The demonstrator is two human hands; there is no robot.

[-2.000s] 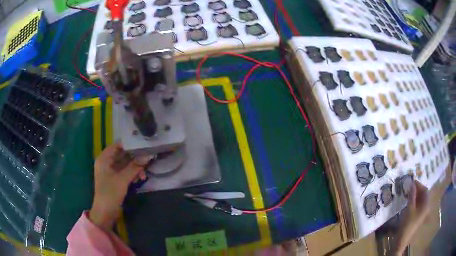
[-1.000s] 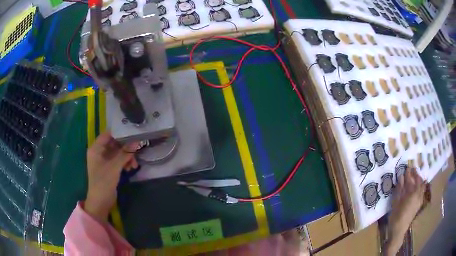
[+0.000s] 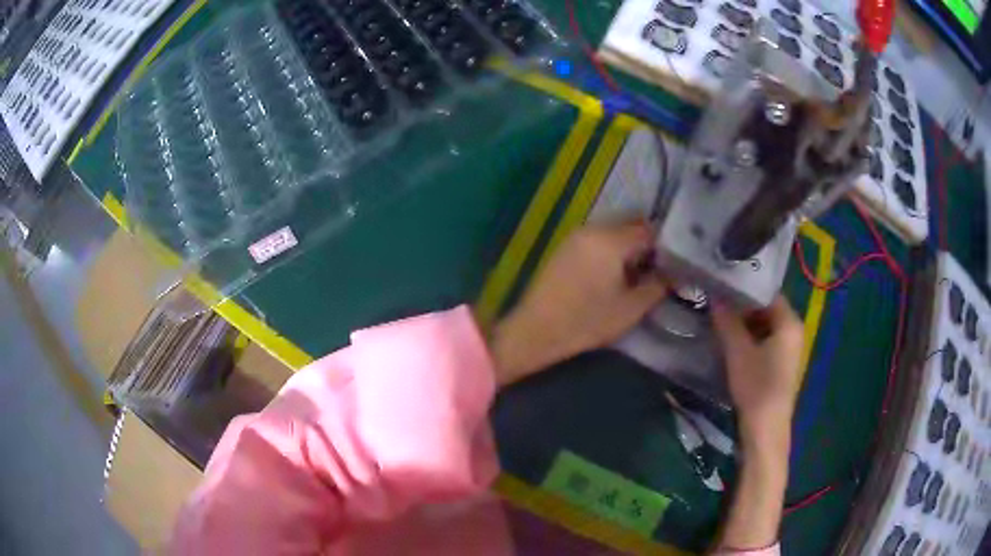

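Observation:
The silver clamp fixture stands right of centre, its red handle raised at the top edge. My left hand reaches to the left side of the fixture block, fingertips at its lower edge. My right hand is at the block's front right, fingers bent near the same edge. A small round, shiny area shows under the block between the hands. The fingertips are blurred and partly hidden, so any held part cannot be made out. Tweezers lie on the mat beside my right wrist.
The clear blister tray lies left, with dark parts in its upper rows. Foam boards with dark parts stand behind and at right. Red wires cross the mat. A green label is in front; a cardboard box is lower left.
The view has swung left, bringing the whole tray and the box into view. My right hand has left the right foam board and come to the fixture. My left hand stays at the fixture.

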